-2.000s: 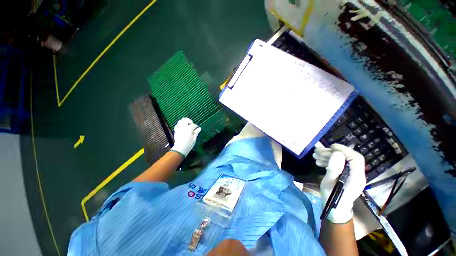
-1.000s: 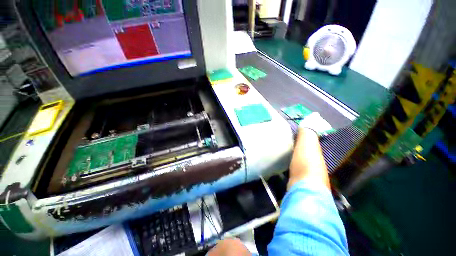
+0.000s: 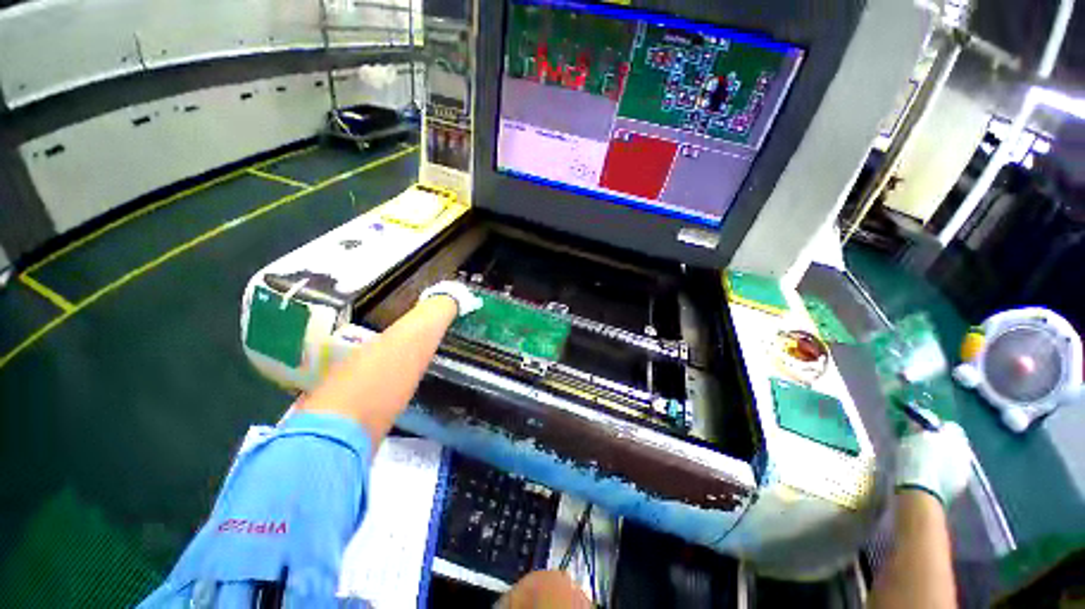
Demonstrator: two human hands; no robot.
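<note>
A green circuit board [image 3: 514, 327] lies between the metal clamp rails [image 3: 601, 333] in the machine opening. My white-gloved left hand [image 3: 455, 296] is at the board's left end; whether its fingers grip the board cannot be told. My white-gloved right hand [image 3: 934, 462] is at the right, beyond the machine's right side. It holds a black pen [image 3: 919, 413] and a second green board [image 3: 910, 355], which is tilted up and blurred. The fingertips on that board are not clear.
The monitor [image 3: 643, 113] stands behind the opening. Green pads [image 3: 815, 416] and a small round amber dish [image 3: 803, 346] are on the machine's right top. The keyboard [image 3: 494, 518] and record sheet [image 3: 395, 506] are below the front edge. A white fan [image 3: 1023, 363] stands far right.
The view has swung left. My left hand has come into view and reached the board in the opening. My right hand has drawn back, and the board by it appears raised.
</note>
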